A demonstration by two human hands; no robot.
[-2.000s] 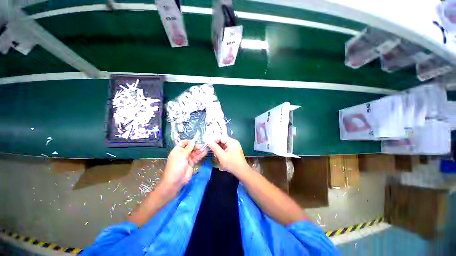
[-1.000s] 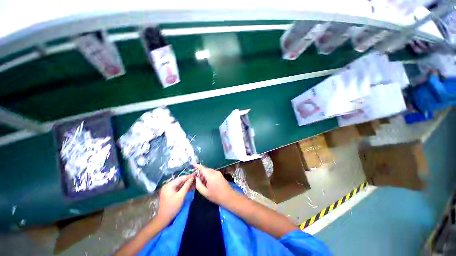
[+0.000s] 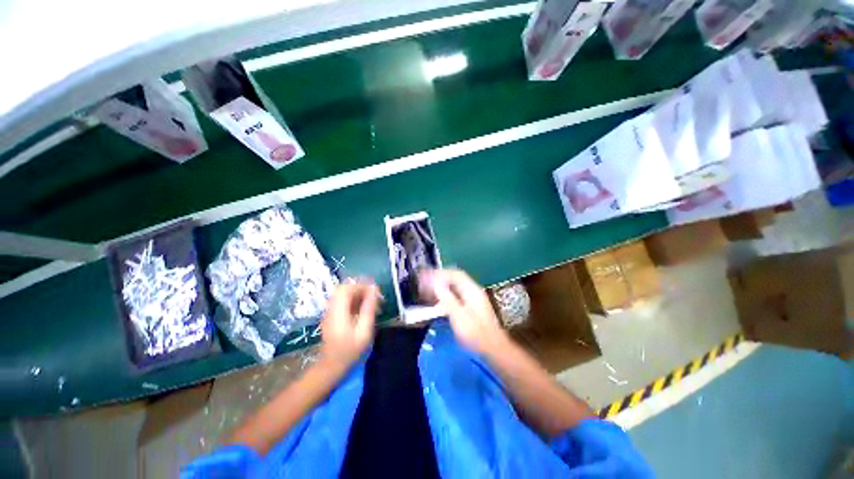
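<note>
An open retail box (image 3: 394, 274) stands at the bench's near edge in front of me, its dark inside with light pieces facing up. My right hand (image 3: 459, 304) is blurred at the box's lower right, fingers over its opening; whether it grips the box or a piece is unclear. My left hand (image 3: 350, 316) is just left of the box, fingers bent together; whether it holds a small piece is unclear. Left of it lies a crumpled clear bag of white bundles (image 3: 266, 273). A dark tray (image 3: 134, 348) of white strips (image 3: 166, 301) is further left.
Overlapping retail boxes (image 3: 613, 178) lie at the right of the bench. More boxes stand on the far lane, beyond the white rail (image 3: 412, 163). A white shelf (image 3: 187, 42) hangs at upper left. Brown cartons (image 3: 552, 313) sit below the bench edge. Loose white scraps lie on bench and floor.
The retail box has come closer, in front of me, and its opening now faces up. My hands have moved apart, the right one to the box. The view has shifted and turned.
</note>
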